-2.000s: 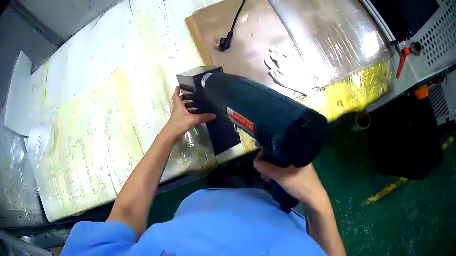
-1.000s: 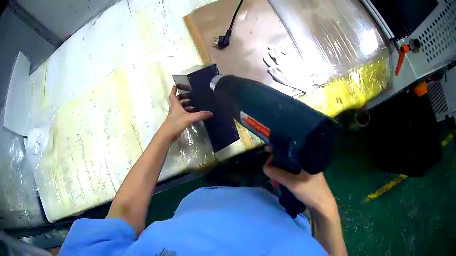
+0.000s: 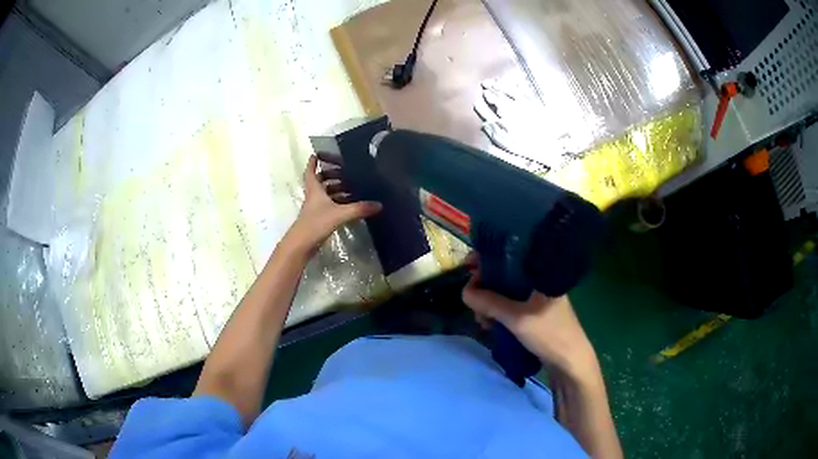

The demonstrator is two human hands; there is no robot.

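Observation:
A dark rectangular box stands at the near edge of the film-covered table, its long dark face towards me. My left hand holds it from the left side, thumb on the dark face and fingers along the side. My right hand grips the handle of a large dark blue-green heat gun with a red-white label. Its silvery nozzle points at the upper part of the box. The gun body hides part of the box's right side.
A brown board lies behind the box, with a black plug and a white glove on it. Film-covered sheets lie at the right, beside a machine with an orange lever. A black bin stands on the green floor.
The heat gun has moved slightly left and up along the box since a second ago, after a shift to the right before that. My left hand keeps its hold and the box is almost still.

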